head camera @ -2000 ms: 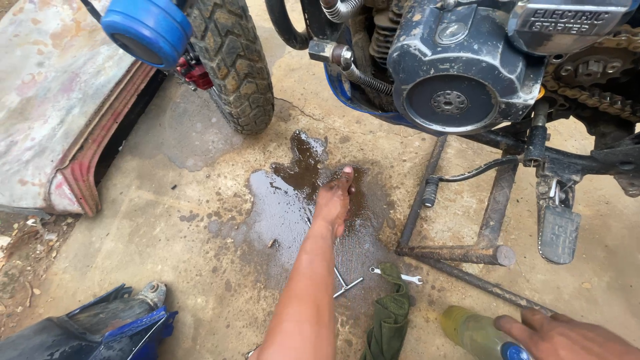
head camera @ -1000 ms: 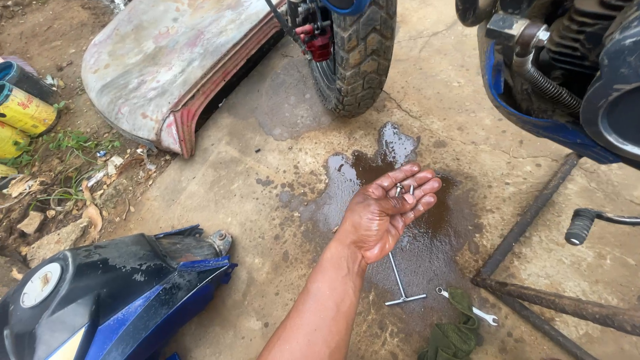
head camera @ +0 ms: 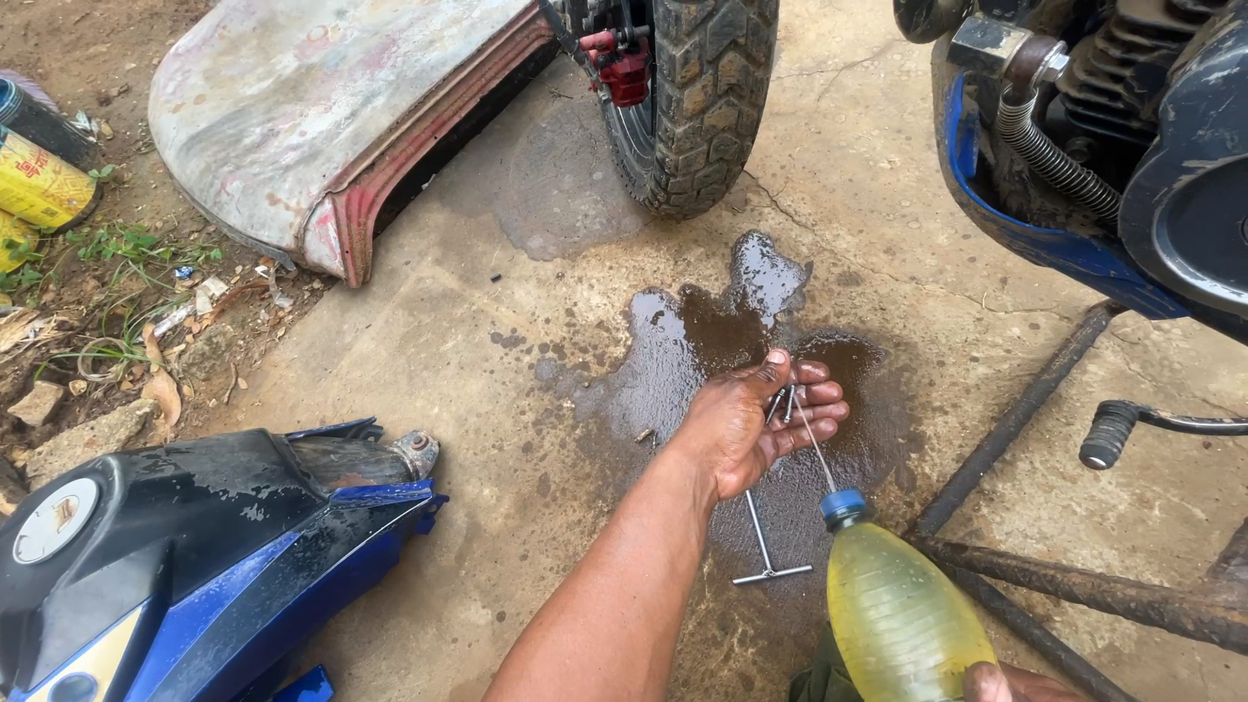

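My left hand (head camera: 756,424) is cupped palm up above a wet patch (head camera: 721,327) on the concrete, holding several small metal bolts (head camera: 783,403) on its fingers. From the lower right, my right hand (head camera: 1009,682) grips the base of a clear plastic bottle (head camera: 902,609) of yellowish liquid. The bottle's blue cap (head camera: 841,504) points at my left palm, and a thin jet of liquid runs from it onto the bolts. Below the left hand a T-handle wrench (head camera: 770,573) lies on the ground. Part of a dark green cloth (head camera: 824,673) shows beside the bottle.
A motorcycle's front tyre (head camera: 712,107) and engine (head camera: 1160,146) stand above. A rusty metal frame (head camera: 1092,585) and a foot lever (head camera: 1111,436) are at right. A blue and black fuel tank (head camera: 195,546) lies lower left; a worn metal panel (head camera: 322,107) and yellow cans (head camera: 44,180) lie upper left.
The bottle, held by my right hand at the lower right two seconds ago, is now tilted toward my left palm and squirting liquid. My left hand has turned palm up. The view has shifted left.
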